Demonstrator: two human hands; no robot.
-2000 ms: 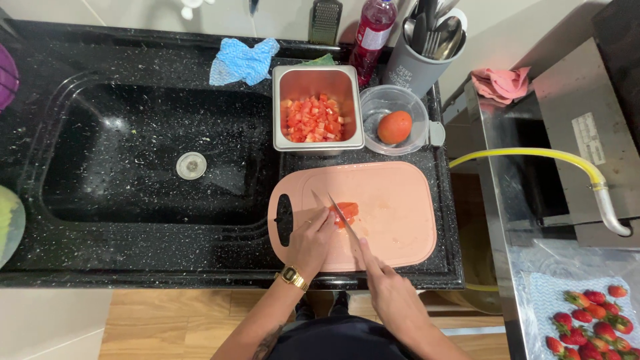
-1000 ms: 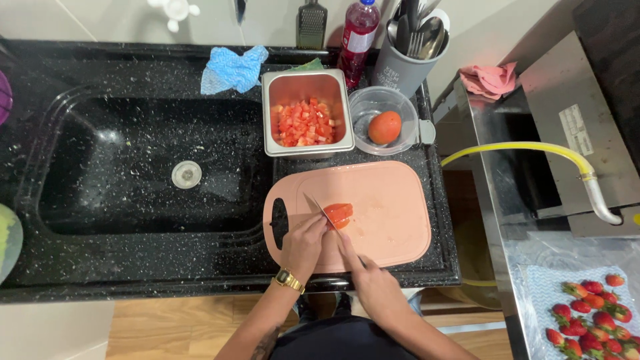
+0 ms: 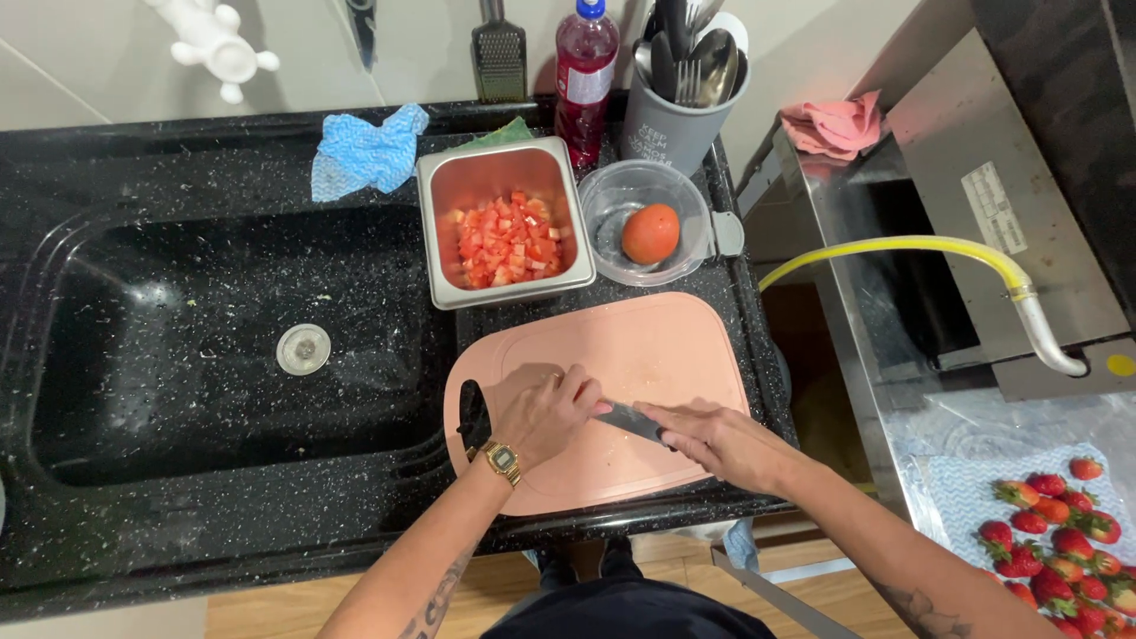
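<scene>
My left hand, with a gold watch at the wrist, has its fingers closed around a tomato piece that is mostly hidden. In my right hand is a kitchen knife, its blade pointing left toward the left fingertips. Both hands are over a pink cutting board. Behind the board a steel container holds diced tomato. A whole tomato lies in a clear plastic tub beside it.
A black speckled sink lies left, a blue cloth behind it. A bottle of red liquid and a gray utensil holder stand at the back. On the right are a yellow hose and strawberries on a cloth.
The tomato piece that lay visible on the board is now mostly covered by my left fingers. The knife blade has turned from pointing up-left to a flatter angle, and my right hand has moved up and right.
</scene>
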